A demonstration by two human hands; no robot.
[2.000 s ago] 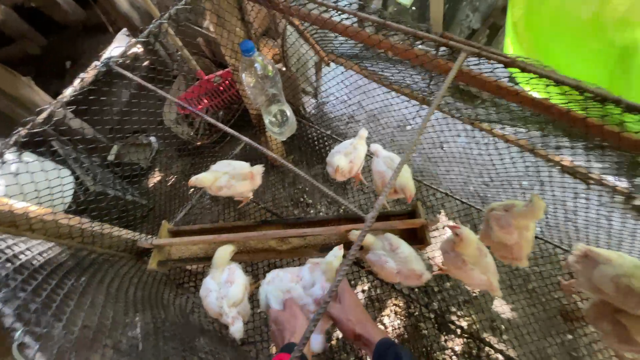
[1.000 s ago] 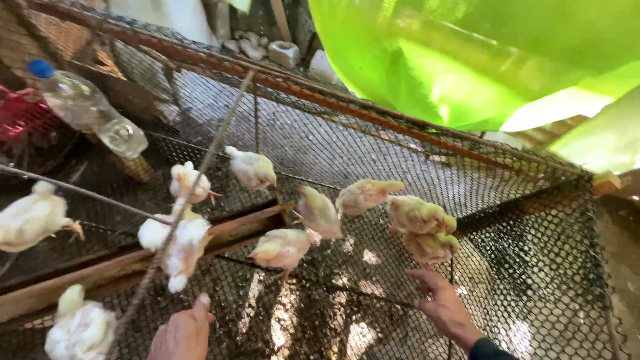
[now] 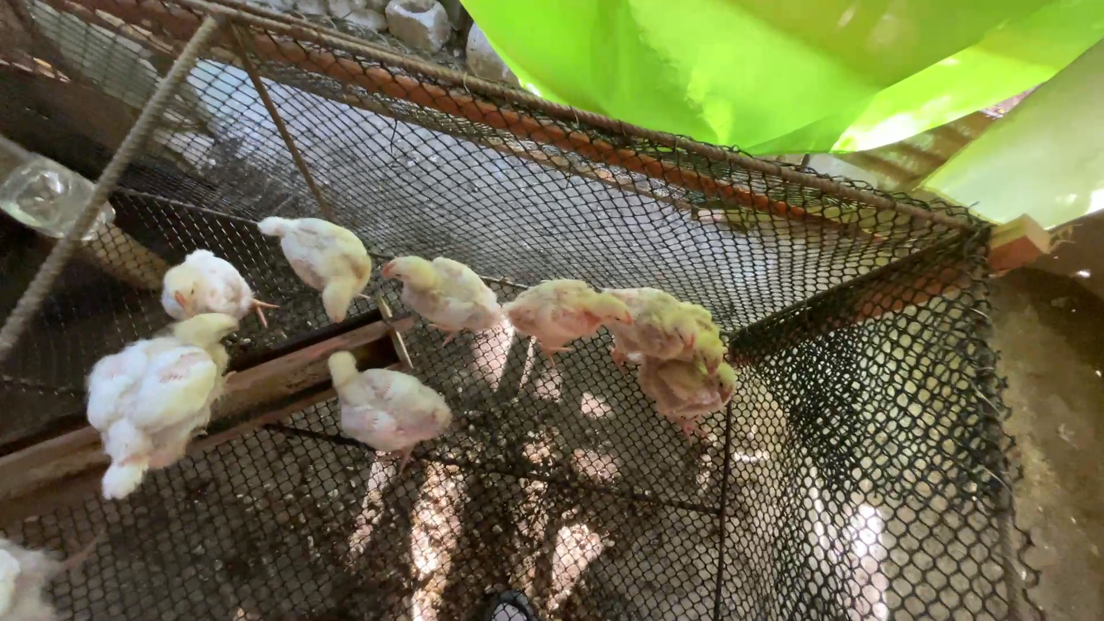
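Neither of my hands shows in the head view now. Several white-feathered young chickens stand on the black netting floor point(image 3: 621, 535) of a pen. One fluffy chicken point(image 3: 155, 397) is over the left part of a wooden trough point(image 3: 285, 366), and another chicken point(image 3: 388, 410) stands by the trough's right end. Behind the trough are a chicken with lowered head point(image 3: 323, 254) and one beside it point(image 3: 207, 285). A row of chickens point(image 3: 561, 315) leads right to a huddled pair point(image 3: 681, 379) near the pen's corner. At the lower left edge a chicken point(image 3: 26, 578) is partly cut off.
A rope point(image 3: 112, 172) crosses the upper left, in front of a clear plastic bottle point(image 3: 52, 198). Netting hangs from a wooden rail point(image 3: 517, 121) at the back, with a wood end point(image 3: 1018, 241) jutting out at the right corner. Bright green sheeting point(image 3: 733, 69) hangs beyond; stones point(image 3: 418, 24) lie behind.
Both my hands, seen low in the earlier frames, have left the view. Two seconds ago they were on a chicken by the trough; one second ago they were apart. The view has swung right.
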